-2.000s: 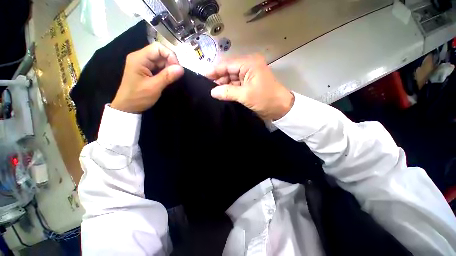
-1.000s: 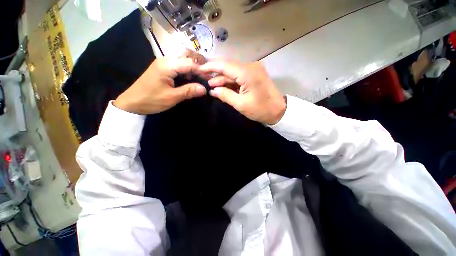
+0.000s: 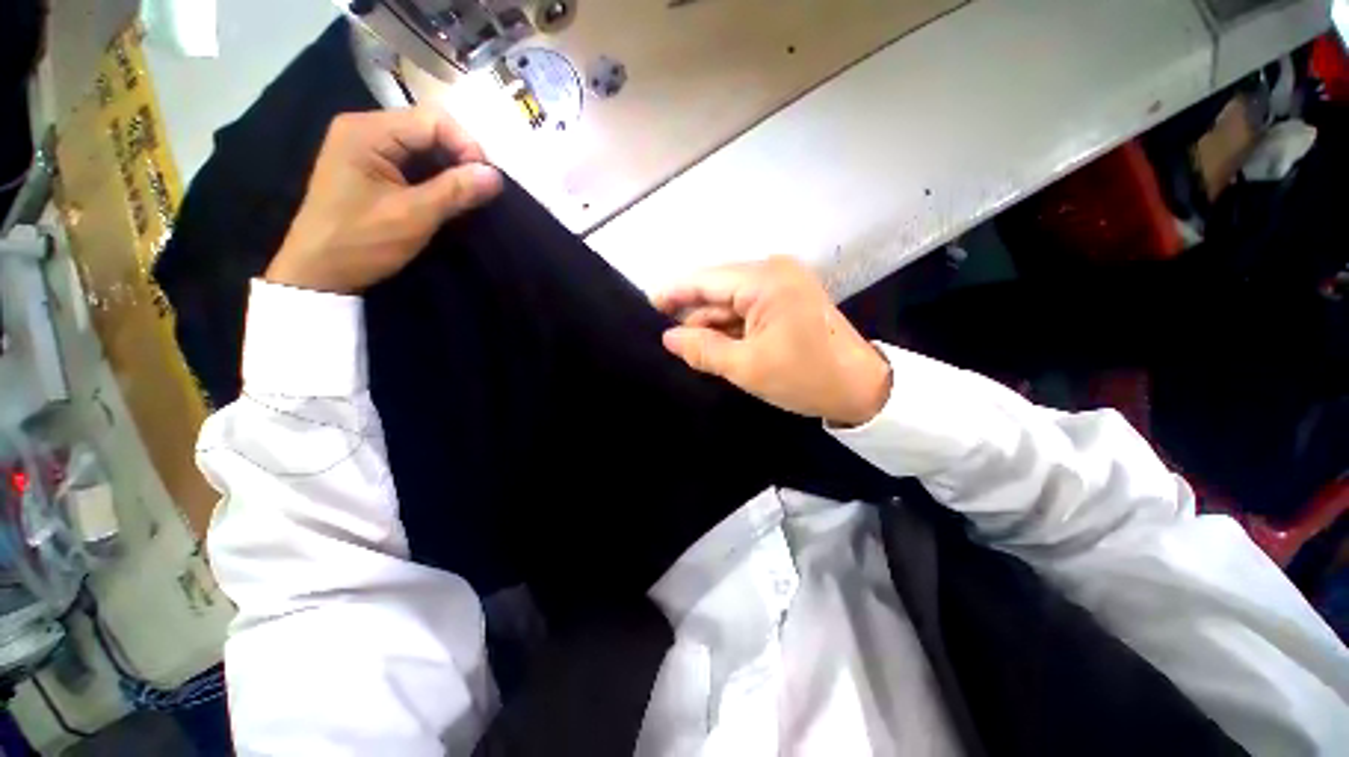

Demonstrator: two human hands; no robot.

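Observation:
A large black garment panel [image 3: 548,399] lies over the table edge and my lap. My left hand [image 3: 377,200] pinches its upper edge just below the needle area. My right hand [image 3: 777,337] pinches the same edge further right and lower, in front of the table's edge. The seam edge [image 3: 577,237] runs nearly straight between my hands. The sewing machine's presser foot and needle area [image 3: 466,42] is at the top, cut off by the frame. The shiny needle plate [image 3: 545,89] shows beside it. My fingertips under the cloth are hidden.
The beige machine bed [image 3: 695,89] and white table [image 3: 917,148] extend right. Cardboard with yellow tape [image 3: 141,222] lies along the left side. A clear plastic bag [image 3: 37,481] and cables are at far left. A red plastic crate [image 3: 1110,207] is below the table at right.
My hands were together at the edge one second ago and are now apart, my right hand lower and further right. The edge is stretched between them. The machine sits higher and further left in view.

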